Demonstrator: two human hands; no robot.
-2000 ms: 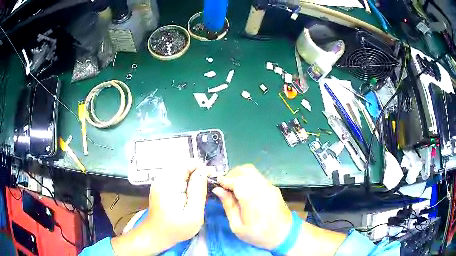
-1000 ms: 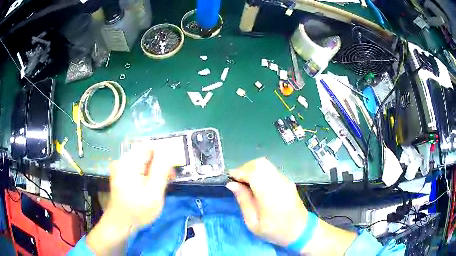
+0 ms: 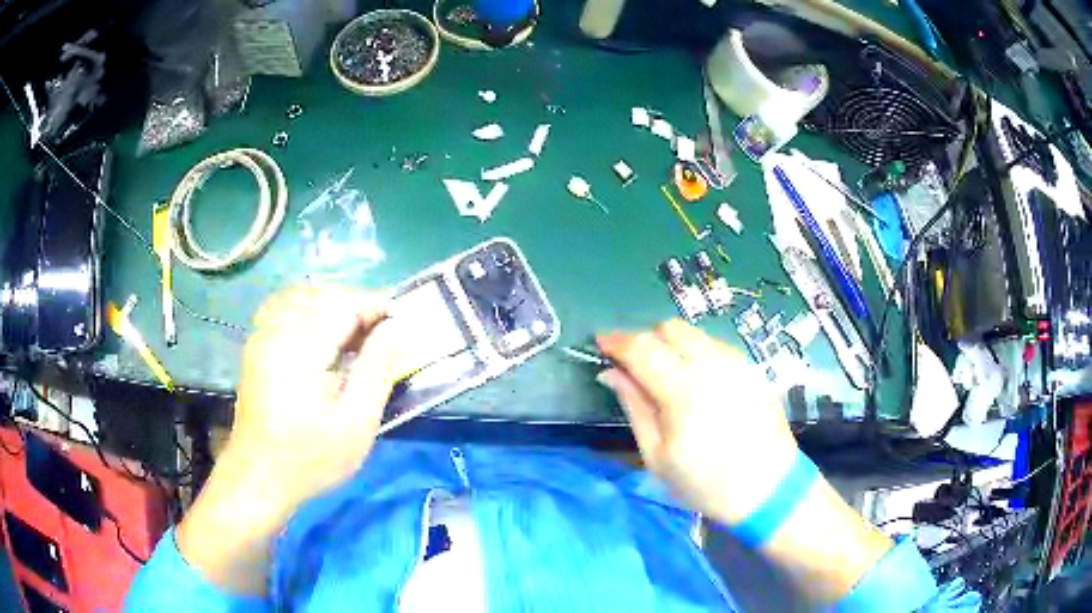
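Observation:
The phone housing [image 3: 473, 359] has a pale rounded frame and a dark camera area at its right end. It is tilted, with its right end farther from me, near the mat's front edge. My left hand [image 3: 317, 389] grips its left end and covers that part. My right hand [image 3: 701, 413] is right of the housing, apart from it. It holds a thin metal tool [image 3: 583, 356], likely tweezers, between thumb and fingers, pointing left toward the housing. Small dark and silver phone parts [image 3: 697, 285] lie on the mat beyond my right hand.
Two screw tins [image 3: 384, 53] stand at the back. A tape roll [image 3: 230, 208], clear plastic bag [image 3: 339, 224] and yellow-handled tools [image 3: 165, 275] lie left. White scraps [image 3: 511, 169] lie mid-mat. A blue pen-like tool [image 3: 819, 224], white tape roll [image 3: 759, 90] and black fan [image 3: 880, 120] are right.
My left hand has taken hold of the housing's left end, and the housing has turned from nearly level to slanted. My right hand has moved right and slightly away from me with the thin tool.

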